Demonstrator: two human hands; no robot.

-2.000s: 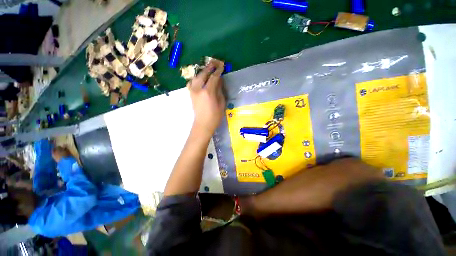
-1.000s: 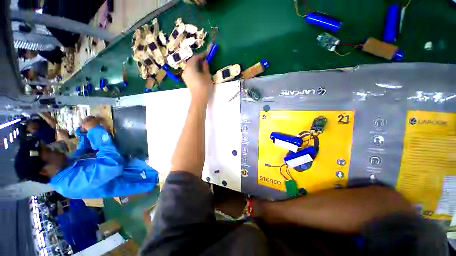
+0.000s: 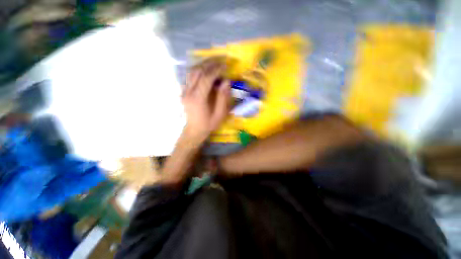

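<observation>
The picture is badly blurred. My left hand (image 3: 204, 98) is over the left side of a yellow printed panel (image 3: 285, 91) on the grey mat, fingers pointing away from me. A brownish shape shows at its fingertips; I cannot tell if the hand grips it. Right beside the fingers lie two blue cells (image 3: 246, 89) with white pads (image 3: 246, 108). A small green board (image 3: 245, 137) lies below them, another dark green one (image 3: 266, 57) above. My right forearm crosses from the right; my right hand (image 3: 211, 165) is low at the bench edge, mostly hidden, its grip unseen.
A white sheet (image 3: 116, 96) lies left of the mat. A second yellow panel (image 3: 389, 76) is on the right. The green belt with blurred beige parts (image 3: 45, 28) is at the top left. A person in blue (image 3: 43, 172) is at the lower left.
My left hand has come back from the parts heap on the belt to the yellow panel beside the blue cells. The view has shifted, and most of the belt has left it. My right arm stays low.
</observation>
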